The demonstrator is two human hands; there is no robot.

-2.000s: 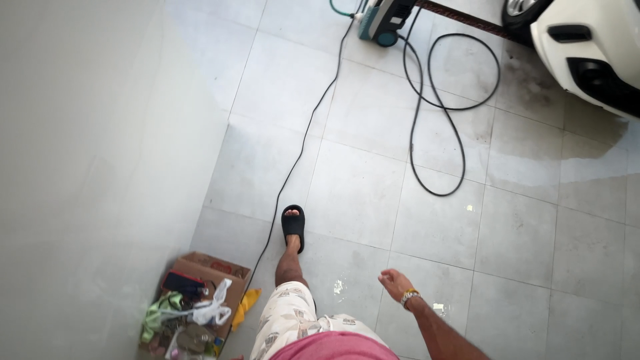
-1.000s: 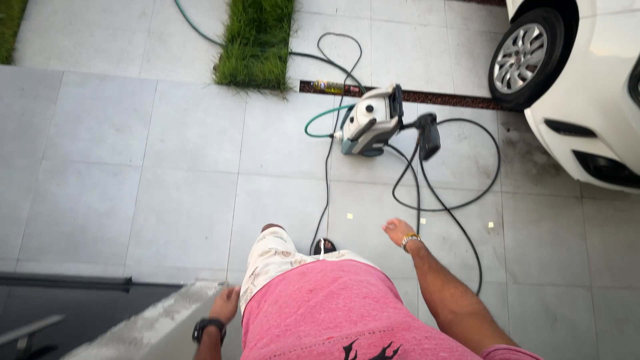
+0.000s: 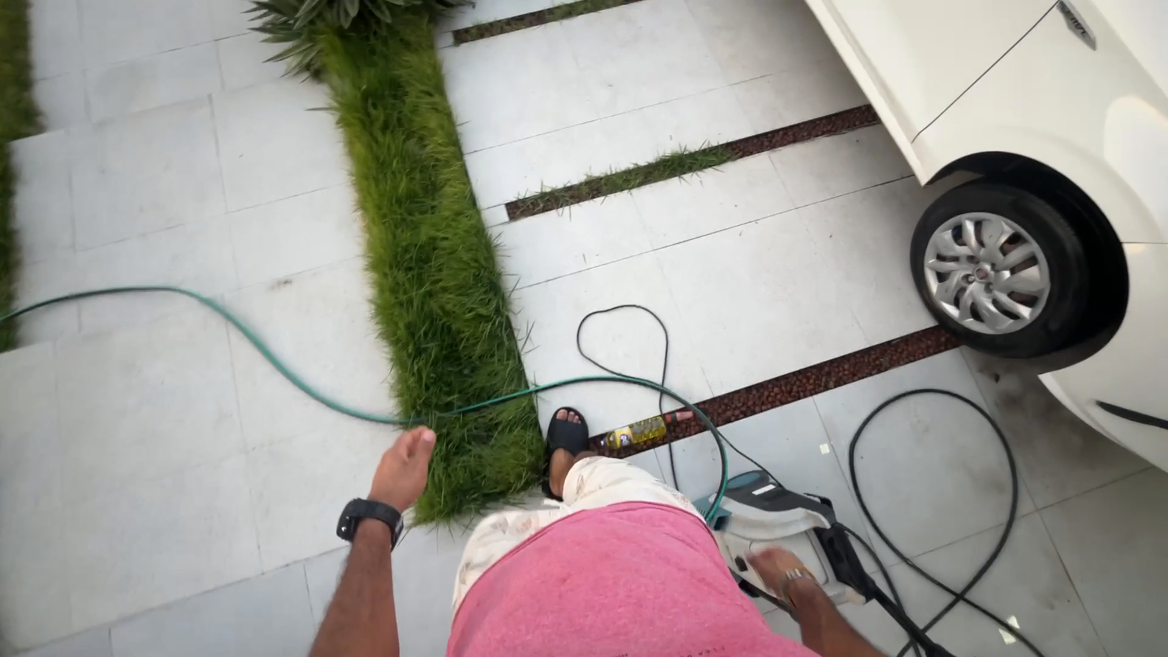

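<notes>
My left hand [image 3: 403, 467], with a black watch on its wrist, hangs in the air over the edge of the grass strip [image 3: 443, 301], its fingers curled and nothing seen in it. My right hand [image 3: 776, 570], with a bracelet, appears above the pressure washer [image 3: 785, 525]; its fingers are partly blurred, and whether it touches the machine cannot be told. A green hose [image 3: 310, 392] runs from the left across the grass to the washer. Beside my black slide sandal [image 3: 568, 433] lies a yellow bottle [image 3: 636, 432] on the gravel strip.
A white car with its front wheel [image 3: 987, 272] stands at the right. The black high-pressure hose [image 3: 1013, 456] lies in loops on the tiles near it. A thin black cable [image 3: 666, 338] curls ahead of the washer. Gravel strips [image 3: 821, 376] cross the paving, and a leafy plant [image 3: 365, 18] grows at the top.
The view has moved forward to the grass strip. The pressure washer, ahead of me one second ago, is now beside my right hand. The box of items seen two seconds ago is out of view.
</notes>
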